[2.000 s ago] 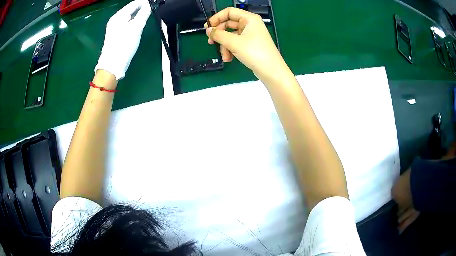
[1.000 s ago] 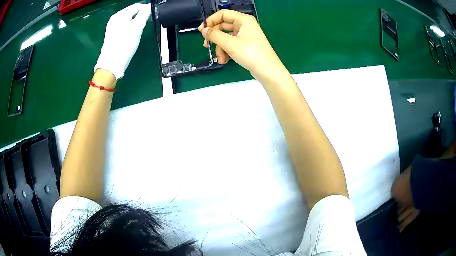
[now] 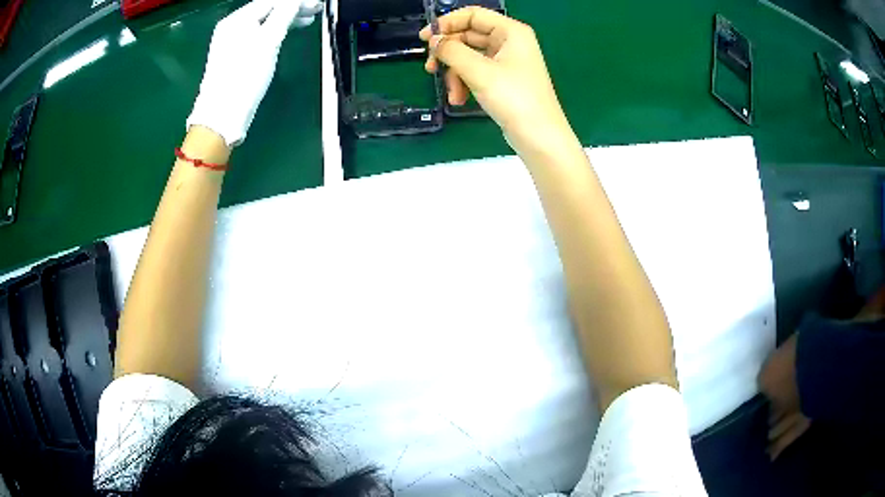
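A dark phone housing (image 3: 393, 125) lies on the green belt at the top, its far end cut off by the picture edge. Belt shows through its open middle. Part of another dark unit (image 3: 468, 110) shows beside it, behind my right hand. My bare right hand (image 3: 490, 63) is over the housing's right side, with a slim dark stick, perhaps tweezers (image 3: 433, 16), pinched in its fingertips. My left hand (image 3: 241, 73), in a white glove, is at the housing's upper left. Its fingertips are at the top edge, and their hold is unclear.
Green belt (image 3: 272, 160) with a white centre stripe; more dark housings at left (image 3: 16, 155) and right (image 3: 733, 70). Red tray (image 3: 146, 5) at top left. White sheet (image 3: 388, 320) in front. Black ribbed tray (image 3: 73, 340) at left. Another person's hand (image 3: 788, 393) at lower right.
The housings at the far left and right have shifted left along the belt. The worked housing now sits slightly right of the white stripe. My right hand has moved slightly right.
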